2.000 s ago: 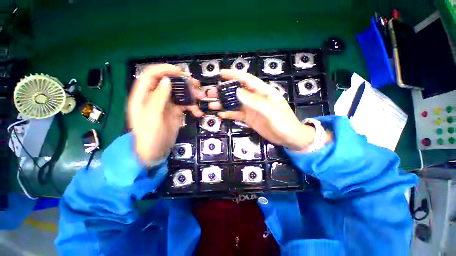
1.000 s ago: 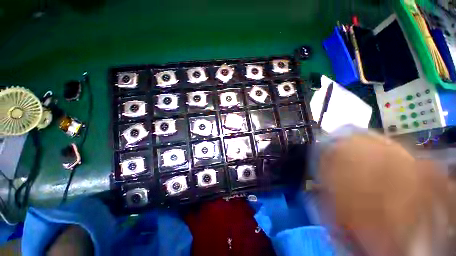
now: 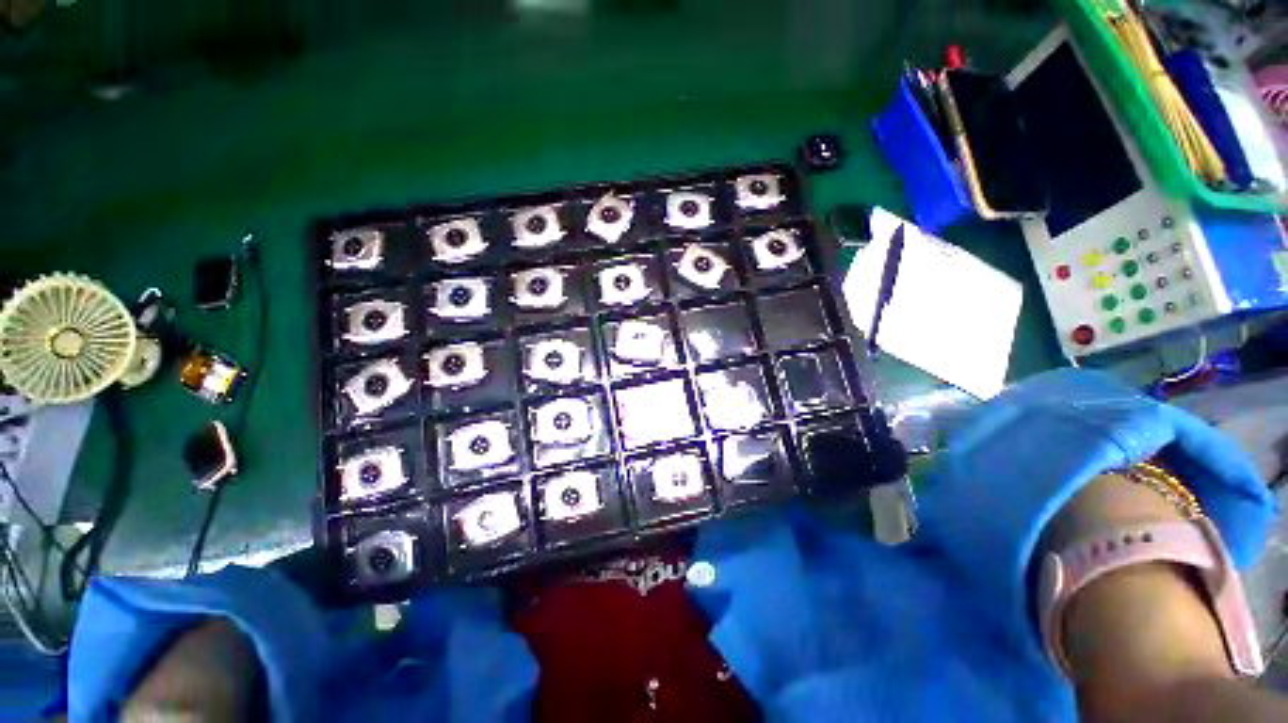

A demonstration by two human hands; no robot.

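Observation:
A black blister tray (image 3: 794, 322) lies in front of me, slightly tilted in view. Many pockets hold smartwatch units (image 3: 461, 300), pale backs up with dark round centres. Several pockets at the right are without units. A pale blank square (image 3: 657, 413) shows in one pocket right of the middle. My left hand is cut off by the bottom edge; only the blue sleeve and skin at the wrist show at lower left. My right hand is cut off at lower right; only the sleeve and the wrist with a pink strap show. What either hand holds is hidden.
A cream fan (image 3: 67, 339), loose sample watches (image 3: 215, 281), a gold-orange piece (image 3: 211, 373) and dark cables are left. A pen (image 3: 890, 287) lies on white paper (image 3: 956, 318) at right. Beyond are a blue holder (image 3: 921, 158) and white test box (image 3: 1081, 304).
Both hands have left the tray, where they held two dark units, and passed out at the bottom. The view has shifted, and the right forearm is lower than one second ago.

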